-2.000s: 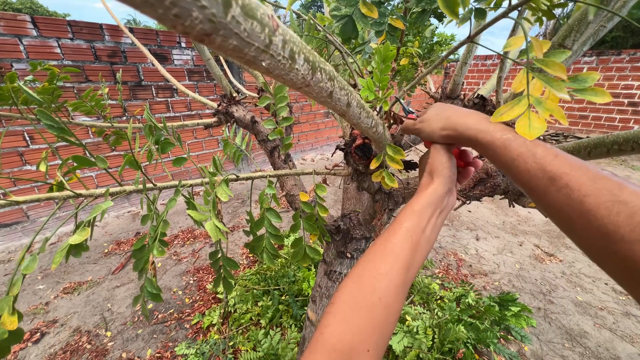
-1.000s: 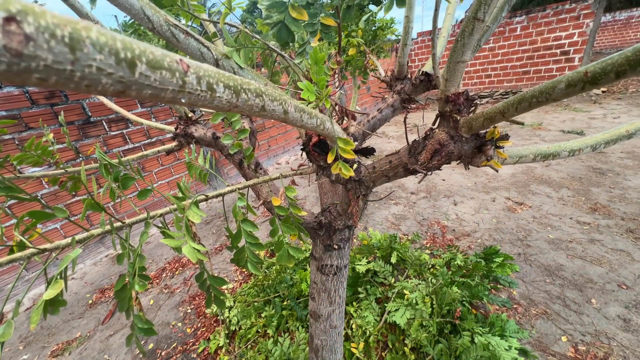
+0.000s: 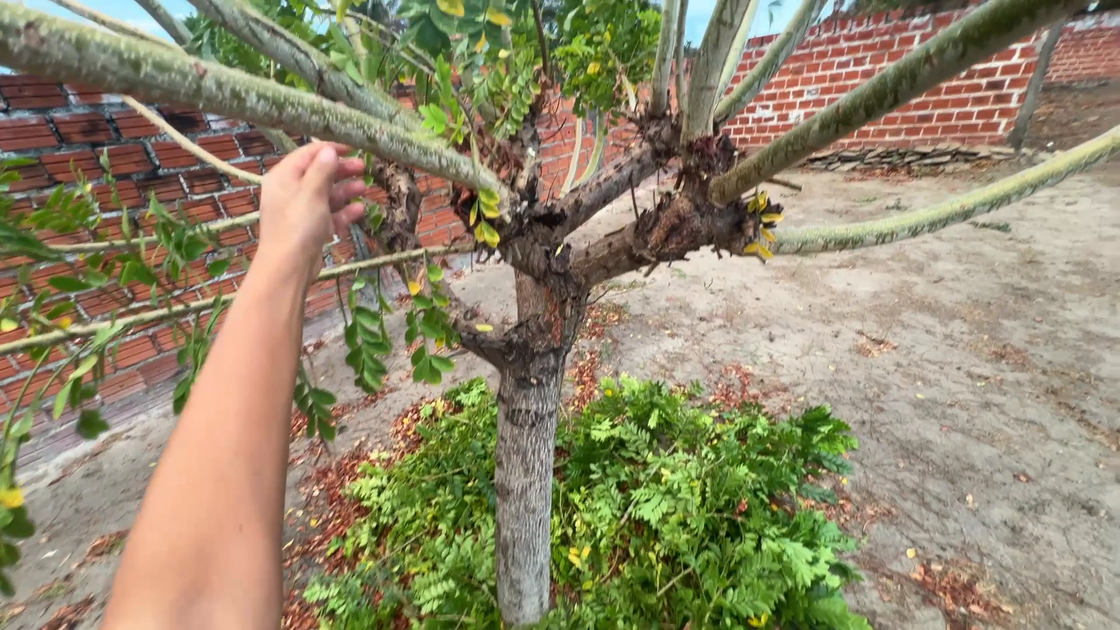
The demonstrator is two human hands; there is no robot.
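My left hand [image 3: 311,197] is raised at the upper left, its fingers apart and nothing seen in it. It is just beneath a thick pale green branch [image 3: 262,101]; whether it touches the bark is unclear. A thin leafy branch [image 3: 367,264] passes close to the wrist. Both branches run to the rough, dark fork of a tree, above its grey trunk [image 3: 525,472]. Compound green leaves [image 3: 367,341] hang from the thin branch. My right hand is out of the frame.
Cut leafy green branches [image 3: 682,507] lie around the trunk's base on sandy ground [image 3: 919,350] with dry red-brown leaves. Thick limbs [image 3: 884,79] spread to the right at chest height. Red brick walls [image 3: 892,87] stand behind and at the left.
Both hands were together at a branch joint right of the trunk two seconds ago, around something red. One second ago neither was visible; now my left hand is up at the left.
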